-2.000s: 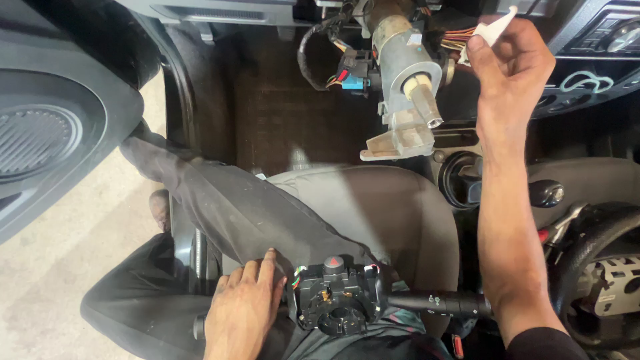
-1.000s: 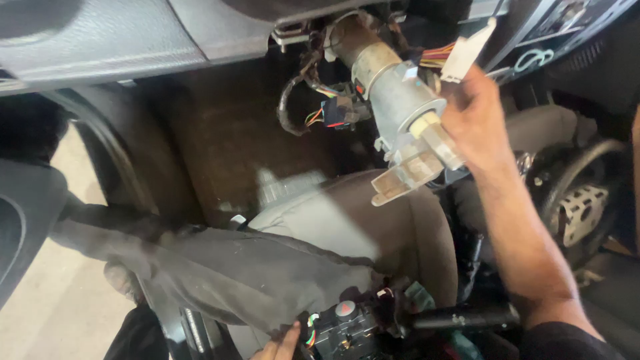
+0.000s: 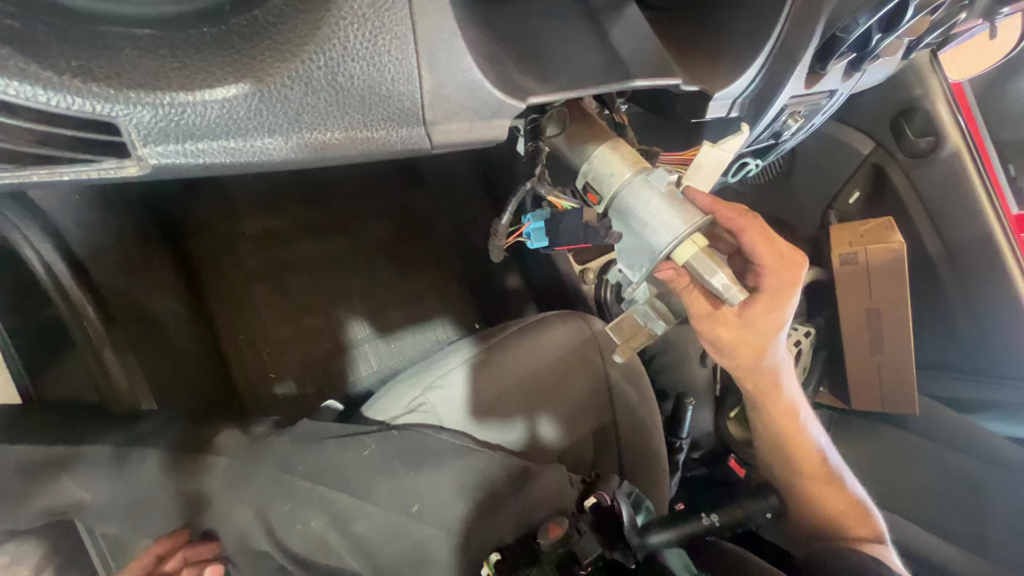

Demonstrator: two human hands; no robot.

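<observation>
My right hand (image 3: 744, 280) grips the metal steering column housing (image 3: 652, 208) near its end, with the thumb below and a finger on top. The bare steering shaft (image 3: 716, 276) points out between them. Right above the fingers, a white connector (image 3: 714, 162) hangs on several coloured wires. A blue connector (image 3: 534, 229) and a black one sit left of the column. My left hand (image 3: 180, 554) is at the lower left edge beside my leg, fingers curled and partly cut off; whether it holds something is hidden. The steering column switch assembly (image 3: 560, 536) with its stalk rests on my lap.
The dashboard (image 3: 280, 80) spans the top. A grey car seat (image 3: 552, 384) is below the column, beside the handbrake lever (image 3: 682, 416). At the right a cardboard box (image 3: 874, 316) stands on the far seat, partly over a steering wheel.
My right hand has moved from the white connector onto the column housing. My left hand has left the switch assembly and moved left. The view has shifted strongly.
</observation>
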